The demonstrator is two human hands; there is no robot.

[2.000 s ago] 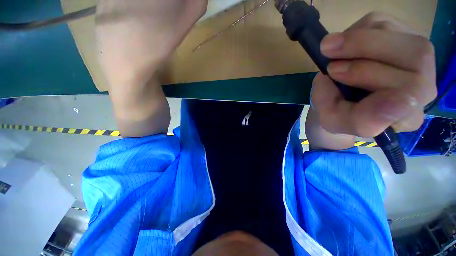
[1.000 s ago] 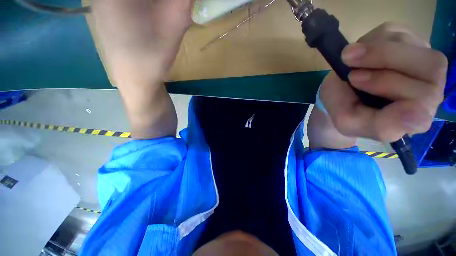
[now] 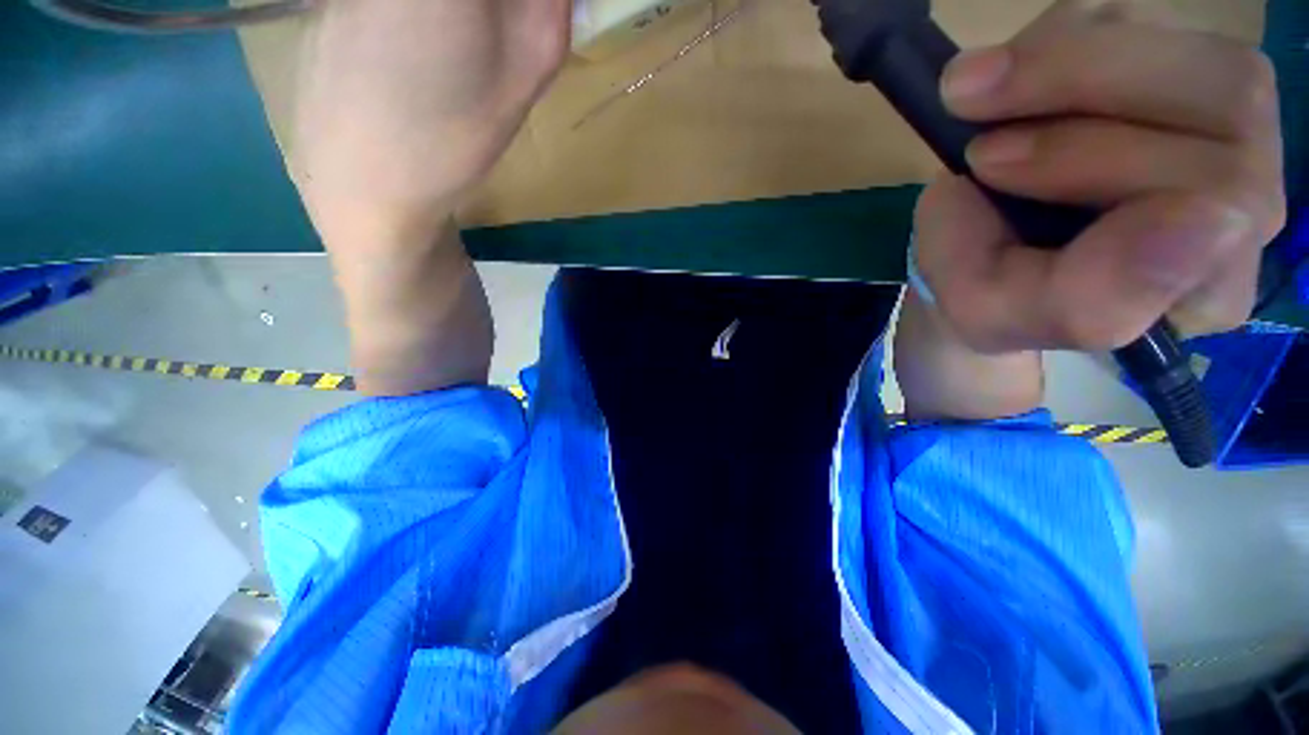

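My right hand point(image 3: 1105, 187) is closed around the black handle of the soldering iron point(image 3: 919, 86). The iron points up and left, and its tip is cut off by the top edge. My left hand point(image 3: 431, 101) is at the upper left, beside a cream support block point(image 3: 615, 17) with handwritten marks. The top edge cuts off this hand, so its fingers and what they hold cannot be made out. A thin strand of solder wire point(image 3: 658, 72) lies slanting over the cardboard work sheet point(image 3: 704, 158) between the hands.
A grey-brown arc, perhaps the headphone band point(image 3: 187, 17), enters at the top left. The green bench mat point(image 3: 129, 158) shows around the cardboard. A blue crate point(image 3: 1263, 395) is at the right, below bench level. A white box point(image 3: 115, 574) stands at the lower left near striped floor tape.
The soldering iron has shifted up against one second ago, and its metal barrel has left the picture. The block and solder wire also sit slightly higher in view.
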